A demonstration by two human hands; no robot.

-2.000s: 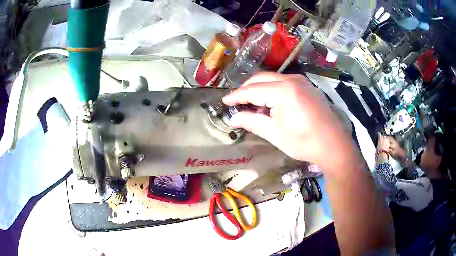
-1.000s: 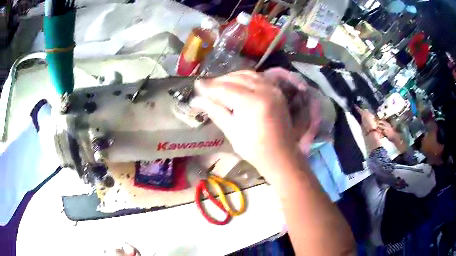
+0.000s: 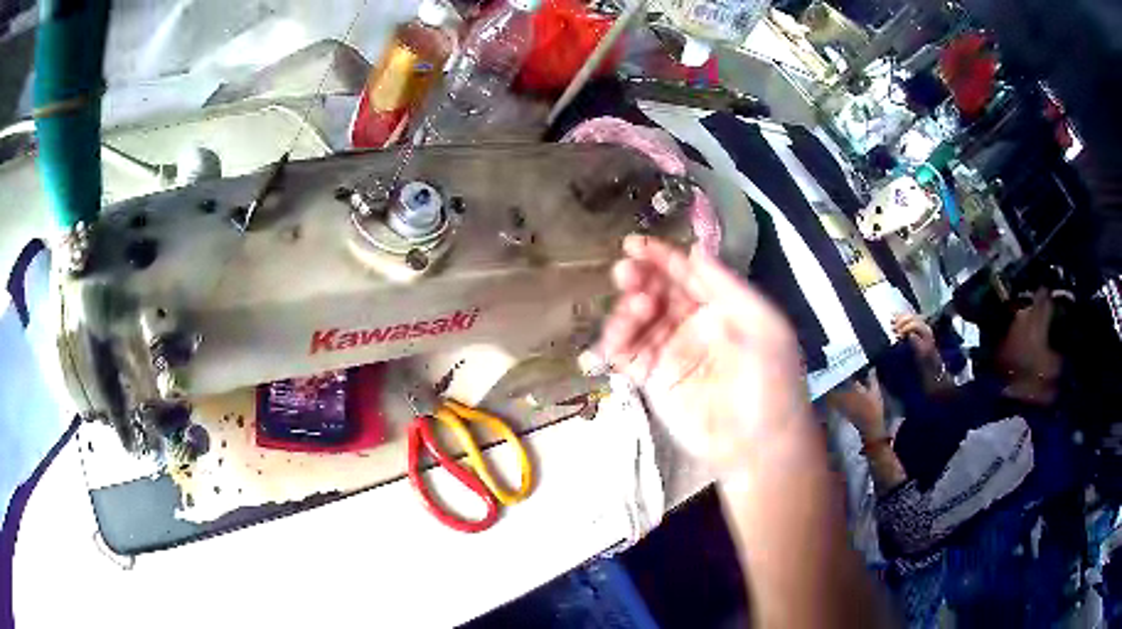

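Observation:
The grey-cream Kawasaki sewing machine head (image 3: pixel 271 289) lies across the middle of the view. On its top sits a round metal bobbin winder fitting (image 3: pixel 416 211), now uncovered. My right hand (image 3: pixel 695 350) is in front of the right end of the machine, fingers apart and slightly curled, somewhat blurred, with nothing seen in it. Red and orange-yellow handled scissors (image 3: pixel 470 464) lie on the table edge in front of the machine. My left hand is not in view.
A dark phone-like rectangle (image 3: pixel 305 408) lies on red cloth behind the bed. Bottles (image 3: pixel 404 76) and a red bag (image 3: pixel 560 47) stand behind the machine. A green wrapped post (image 3: pixel 71 123) rises at left. Dark and white fabric pieces and another person (image 3: pixel 984 455) are at right.
My right hand has left the fitting on the machine top and moved right, its fingers opening. The view has shifted, so the machine sits further left. The small fingertip at the bottom edge is gone.

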